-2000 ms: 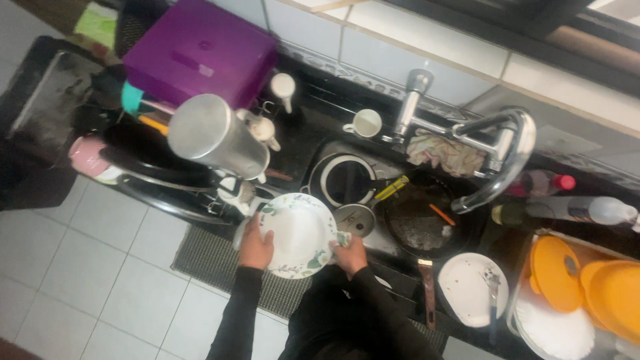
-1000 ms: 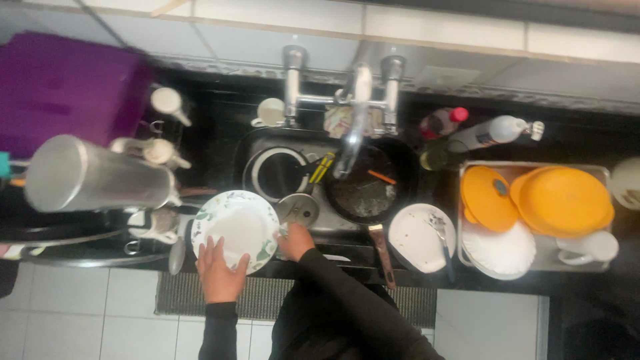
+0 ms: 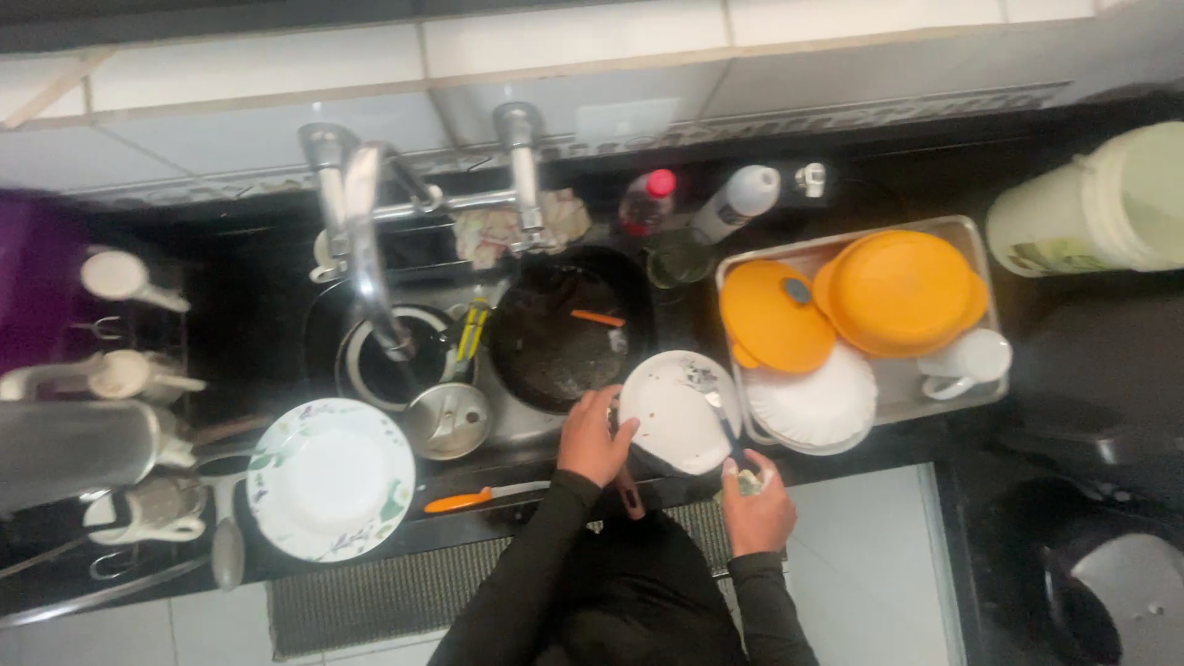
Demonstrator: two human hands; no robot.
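Note:
My left hand [image 3: 597,439] grips the left rim of a white plate [image 3: 671,416] with food scraps on it. At the plate's lower right, my right hand [image 3: 757,499] holds the dark handle of a piece of cutlery [image 3: 724,427], along with a small sponge or cloth [image 3: 747,481]. A floral-rimmed plate [image 3: 331,479] lies on the counter's left side. Beside it are a round metal lid or strainer [image 3: 448,421] and an orange-handled knife [image 3: 462,499]. A dark frying pan [image 3: 569,338] with an orange strip inside stands behind my left hand.
A metal faucet [image 3: 370,250] arches over a dark pot with a white rim [image 3: 398,356]. At right, a metal tray [image 3: 967,305] holds orange plastic containers [image 3: 902,291], white plates and a mug [image 3: 967,363]. Bottles [image 3: 737,203] stand behind; cups hang on a rack at left.
Both hands have left the floral plate, which now lies on the counter, and moved right to the white plate. The cutlery that lay on that plate is now in my right hand. The view has shifted right.

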